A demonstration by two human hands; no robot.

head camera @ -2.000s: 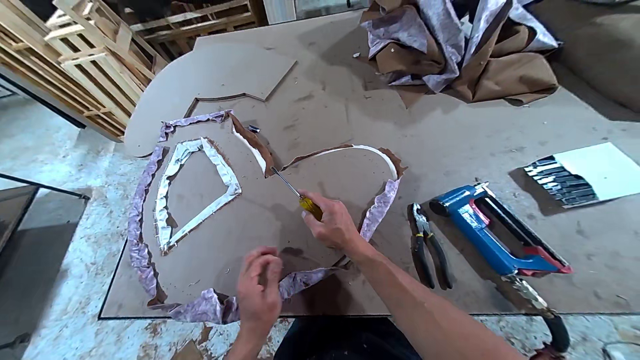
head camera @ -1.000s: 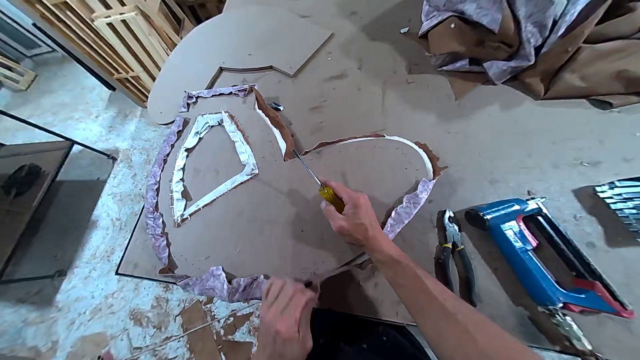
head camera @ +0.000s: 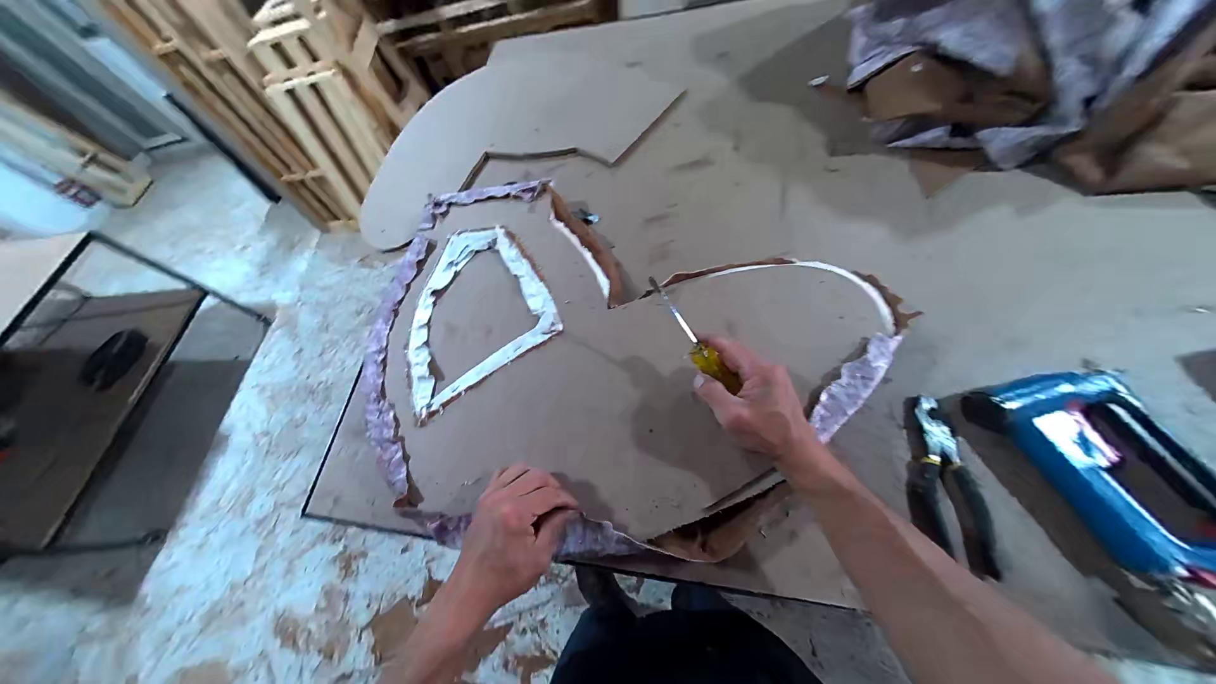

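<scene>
My right hand point(head camera: 760, 394) grips the yellow handle of a screwdriver point(head camera: 708, 366), its metal shaft pointing up and left over a flat, heart-like panel point(head camera: 608, 408). Near the panel's inner corner lies the shaft's tip; whether it touches cannot be told. Purple and brown fabric point(head camera: 382, 380) is folded over parts of the panel's rim, and white strip shows along its upper edges. White material point(head camera: 541, 332) frames an opening at the panel's left. My left hand point(head camera: 518, 522) rests with curled fingers on the panel's near fabric edge, seemingly pinching it.
Pliers point(head camera: 936, 475) and a blue staple gun point(head camera: 1092, 465) lie at the right. Bunched purple and brown fabric point(head camera: 959, 85) sits at the back right. A second flat board point(head camera: 532, 104) lies beyond the panel. Wooden frames point(head camera: 323, 114) stand behind the table at left.
The screwdriver's tip, earlier by the brown flap at the inner corner, is now slightly right of it. Near the front edge, brown fabric now hangs more open. The view has shifted.
</scene>
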